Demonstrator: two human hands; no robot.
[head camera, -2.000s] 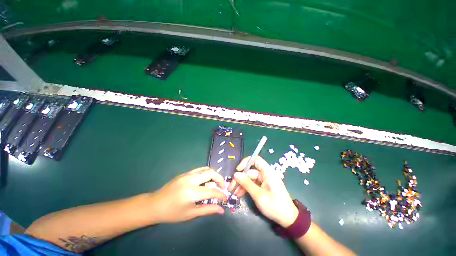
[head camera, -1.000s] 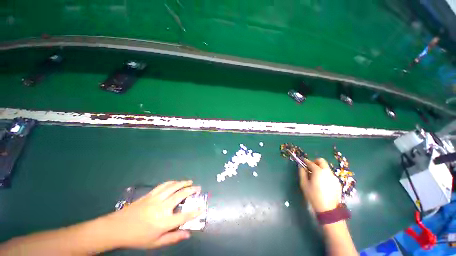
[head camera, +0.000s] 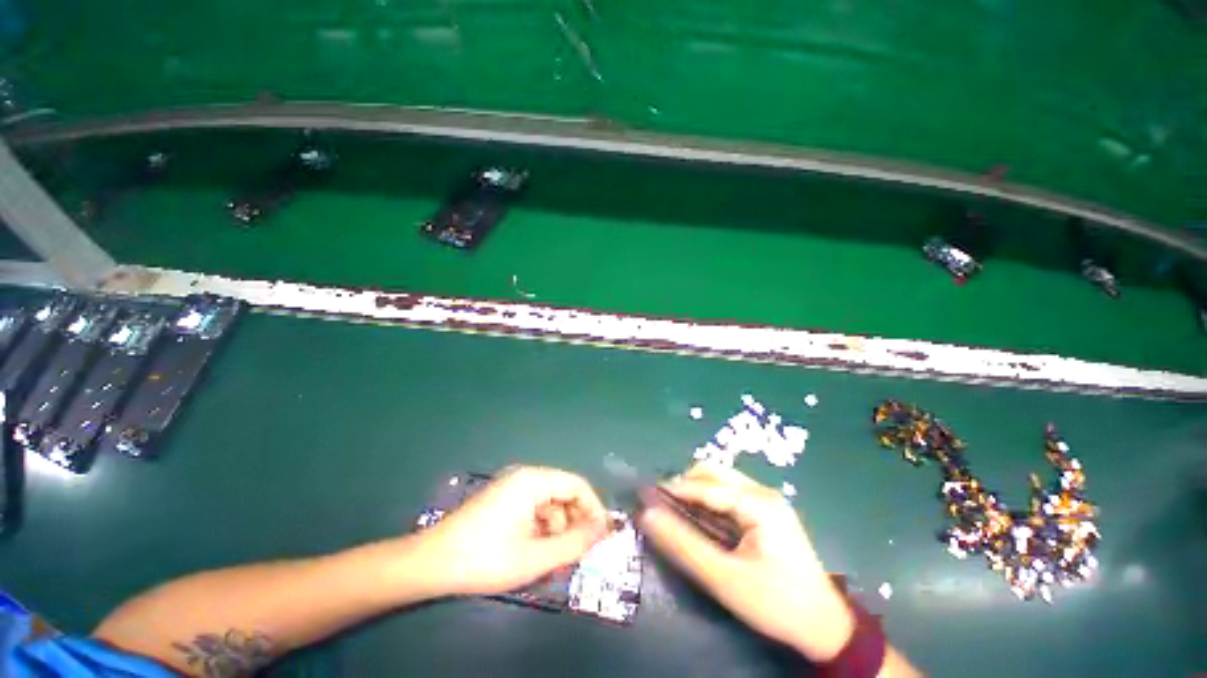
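Note:
A black phone body (head camera: 606, 579) lies crosswise on the bench in front of me, its silvery board end to the right. My left hand (head camera: 516, 532) is over its middle, fingers curled and fingertips at the board end; whether they pinch a small part is hidden. My right hand (head camera: 748, 550) is just right of the board end, closed around thin, blurred tweezers (head camera: 698, 511). The tips of both hands are close together. Small white pieces (head camera: 757, 435) lie beyond my right hand. A pile of small copper-and-black parts (head camera: 1030, 536) lies farther right.
A row of black phone bodies (head camera: 170, 384) lies at the left of the bench. A chipped white edge (head camera: 635, 327) crosses behind the work. Beyond it, on the green conveyor (head camera: 715, 252), are spaced phone bodies (head camera: 470, 212). A grey metal bar (head camera: 46, 212) stands at upper left.
My right hand has come back from the copper-and-black pile to the phone's board end. My left fingers have drawn in from lying spread over it. Since the earliest frame, the phone has been turned crosswise.

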